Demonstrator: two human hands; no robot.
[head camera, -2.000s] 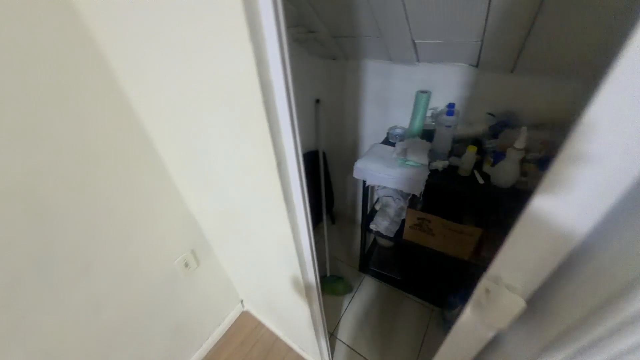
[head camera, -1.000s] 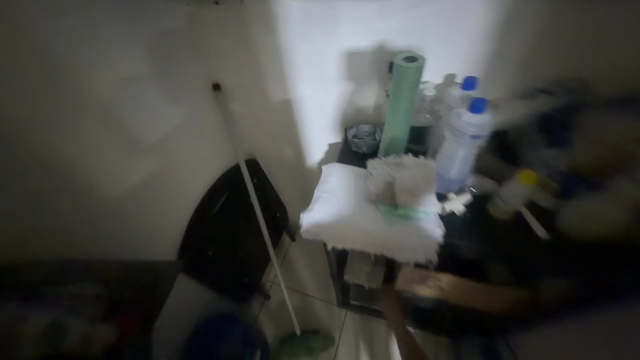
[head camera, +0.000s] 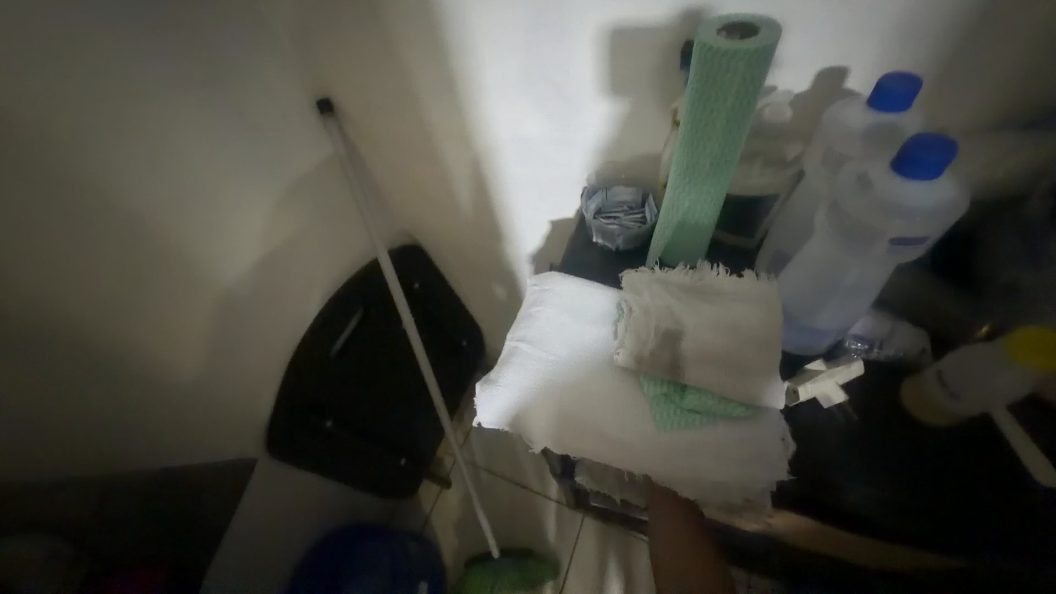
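One bare forearm (head camera: 689, 540) enters from the bottom and reaches under the overhanging edge of a folded white cloth (head camera: 569, 371); its hand is hidden there, and which arm it is I cannot tell. The cloth lies on a black shelf unit (head camera: 899, 470). On it rest a smaller folded off-white cloth (head camera: 701, 330) and a piece of green wiping cloth (head camera: 693, 404). Behind them stands a green cloth roll (head camera: 718, 140), tilted a little. Beside the roll is a small tub (head camera: 619, 216) with small packets in it. My other hand is out of view.
Clear bottles with blue caps (head camera: 866, 223), a white plug adapter (head camera: 825, 379) and a yellow-capped bottle (head camera: 973, 379) stand or lie at the right. Left of the shelf, a green broom (head camera: 404, 305) leans across a black panel (head camera: 355, 388) near a blue rounded object (head camera: 367, 561).
The view has moved from the doorway in to the shelf. The forearm, not visible two seconds ago, shows at the lower shelf one second ago and now.
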